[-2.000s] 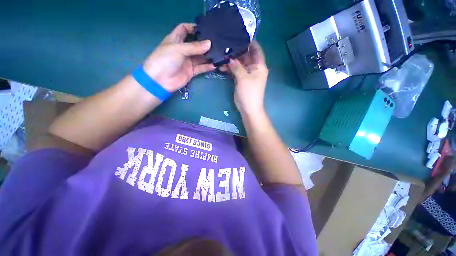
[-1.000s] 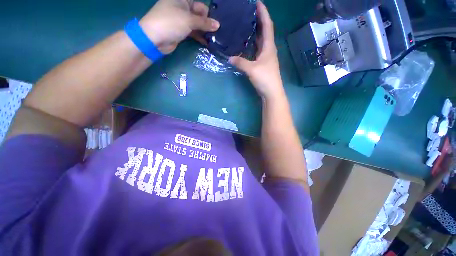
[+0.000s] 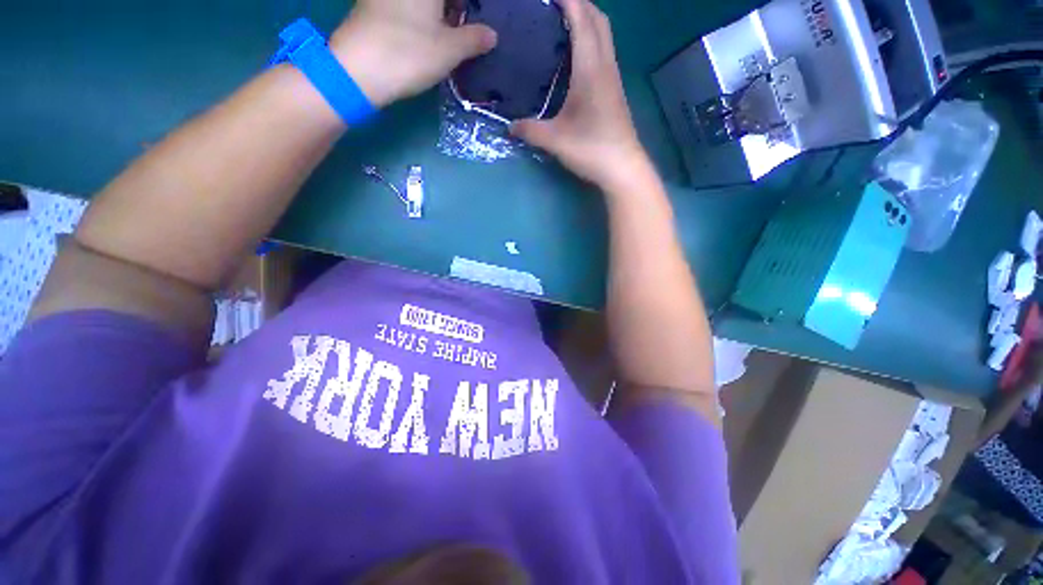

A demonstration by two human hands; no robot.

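Note:
A black inner plate (image 3: 515,57) sits inside a white housing whose thin white rim (image 3: 494,115) shows along its near edge. My left hand (image 3: 418,43), with a blue strap on its wrist, holds its left side, thumb on the plate; its fingers are partly hidden and cut off by the top edge. My right hand (image 3: 589,103) holds the right side, thumb at the near right edge. Clear plastic (image 3: 475,137) lies under the housing. A small wired part (image 3: 413,192) lies loose on the mat, nearer me.
A silver screw feeder (image 3: 801,91) stands at the right. A teal flat item (image 3: 818,269) and a clear bag (image 3: 940,166) lie beside it. Small white pieces lie at the far right. A cardboard box (image 3: 801,457) is below the bench edge. Part of another person shows at the right edge.
The black plate now sits within the white rim, and both hands have moved toward the top edge. The wired part is uncovered. A dark object over the screw feeder has gone.

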